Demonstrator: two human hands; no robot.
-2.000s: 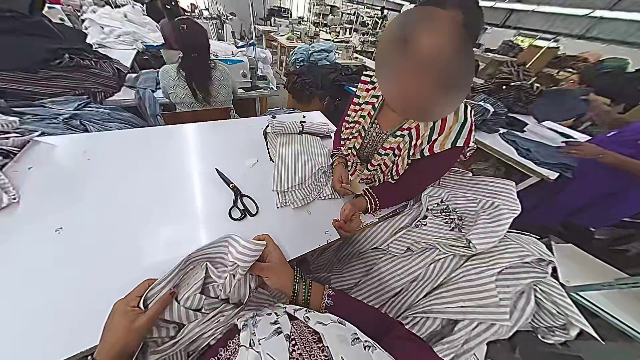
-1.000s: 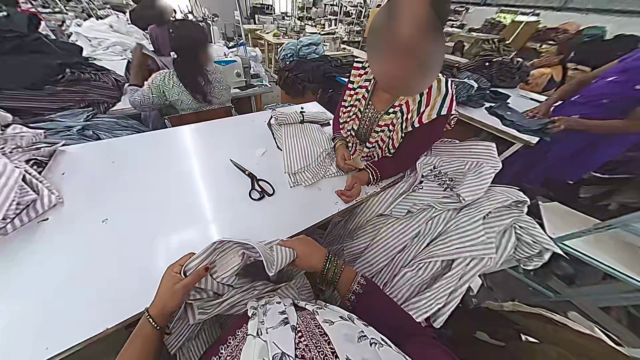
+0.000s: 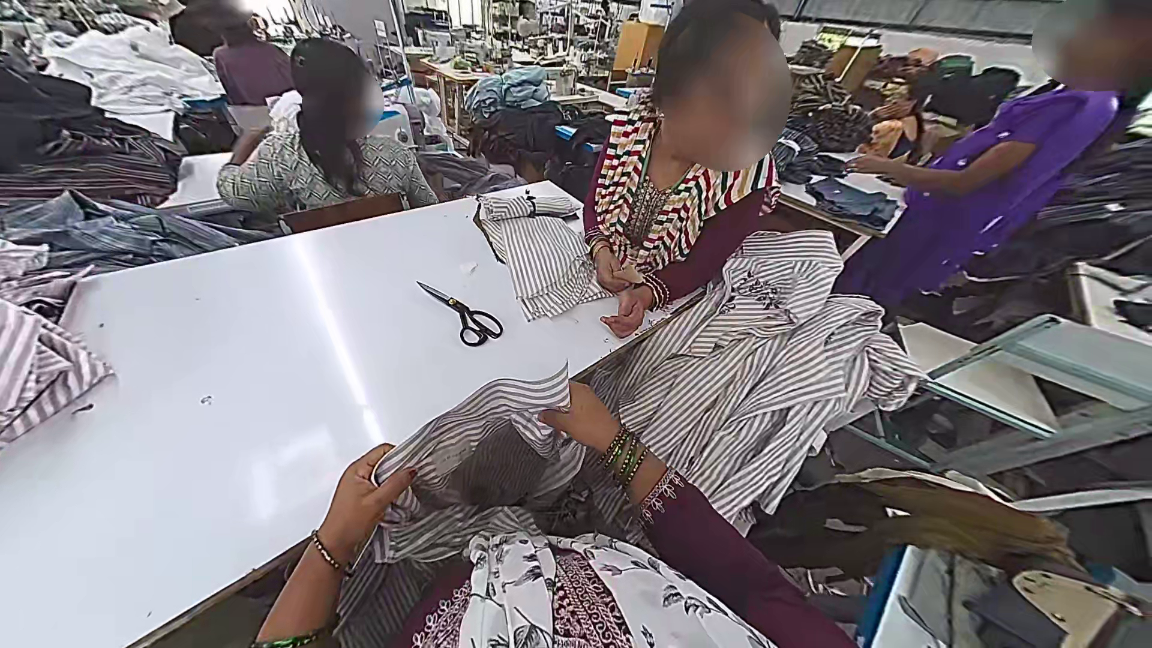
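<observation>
A grey-and-white striped garment (image 3: 477,423) is stretched between my hands at the near edge of the white table (image 3: 252,378). My left hand (image 3: 364,499) pinches its left edge, thumb on top. My right hand (image 3: 580,418) grips the upper right edge, and dark inner cloth shows between them. Black-handled scissors (image 3: 463,315) lie beyond the garment, blades pointing to the far left. A folded striped bundle (image 3: 544,256) rests on the far side of the table, next to a co-worker's hands.
A co-worker (image 3: 675,189) leans at the table's right edge. Striped garments (image 3: 765,360) are heaped to my right, with a metal-framed stand (image 3: 1017,378) beyond. More striped cloth (image 3: 45,369) lies on the table's left end. Other people sit or stand behind.
My hands have drawn farther apart, and the bunched garment is now spread wider between them. The co-worker's head has turned toward the right.
</observation>
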